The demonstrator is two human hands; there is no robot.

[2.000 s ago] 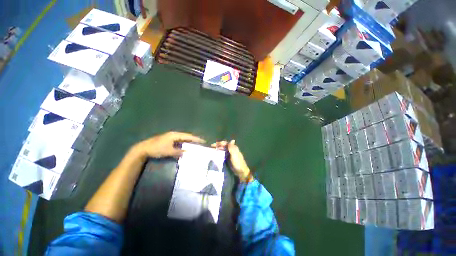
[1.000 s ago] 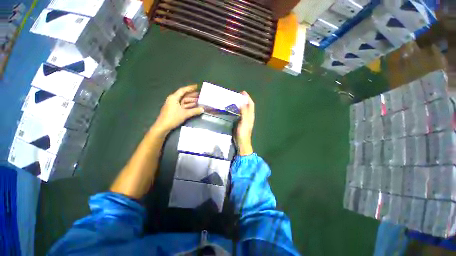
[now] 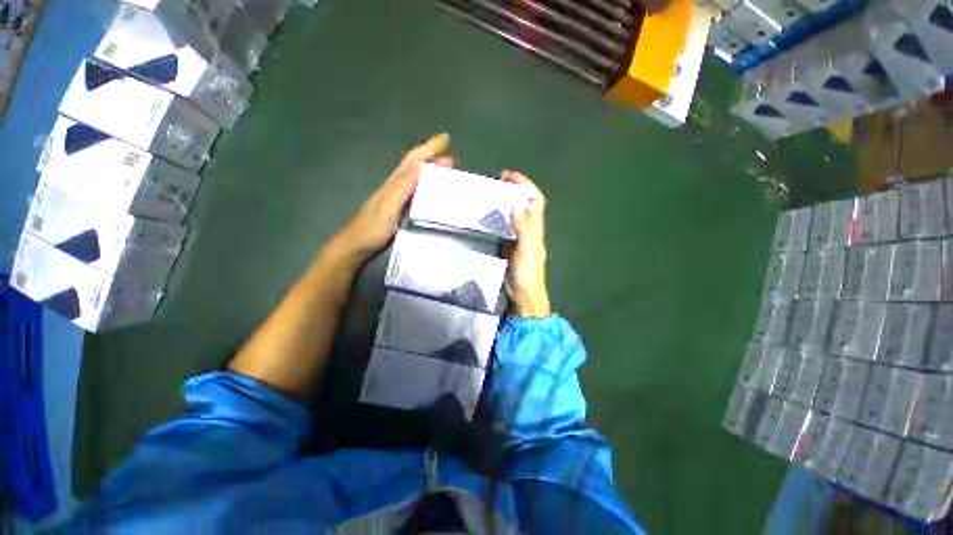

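Observation:
A white phone box [image 3: 462, 199] with a small dark shape at its right end lies at the far end of a row of boxes in front of my body. The row [image 3: 444, 270] holds three more white boxes, set edge to edge. My left hand [image 3: 410, 188] is at the left end of the far box, its fingers partly hidden behind it. My right hand [image 3: 530, 232] grips the right end of the same box. The far box nearly touches the row, slightly skewed to it.
A stepped stack of white boxes [image 3: 99, 199] stands at the left. A large block of grey box sides [image 3: 867, 313] stands at the right. The roller outfeed [image 3: 554, 31] and its orange bracket [image 3: 654, 52] are at the top. More boxes [image 3: 836, 84] stand at the upper right.
The held box has come down against the far end of the row, closing most of the gap. The view has shifted, so the box on the rollers seen earliest is out of view.

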